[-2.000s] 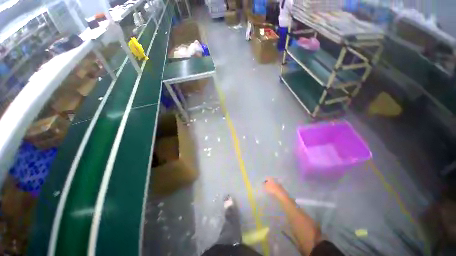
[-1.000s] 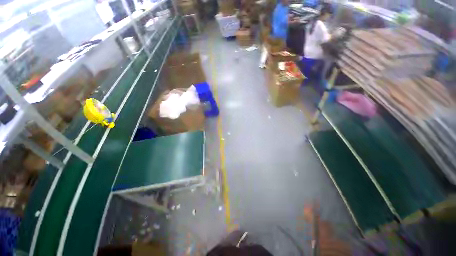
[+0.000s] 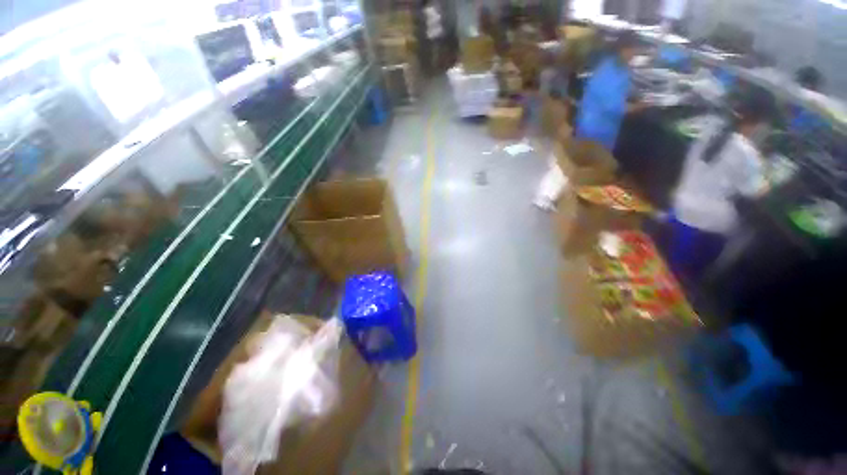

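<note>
Neither of my hands shows in the head view. Nearest in front, at the lower left, a large open carton (image 3: 349, 417) holds crumpled white plastic film (image 3: 279, 385) that bulges over its top. A bright blue plastic stool (image 3: 379, 317) stands just beyond it, beside the yellow floor line. An open brown carton (image 3: 353, 227) stands behind the stool. At the right, a carton (image 3: 608, 336) is filled to the top with red and green printed packs (image 3: 641, 278). The picture is blurred.
The green conveyor (image 3: 200, 278) runs along the left, with a yellow fan (image 3: 58, 429) at its near end. At the right, a person in white (image 3: 713, 186) and one in blue (image 3: 604, 100) are at benches. A blue stool (image 3: 743, 371) is at lower right. Grey aisle floor (image 3: 474, 278) lies between.
The view has moved forward along the aisle. The small green table, pink bin and shelf cart have left the picture. The arm seen earlier at the bottom has gone. The cartons and stool are nearer.
</note>
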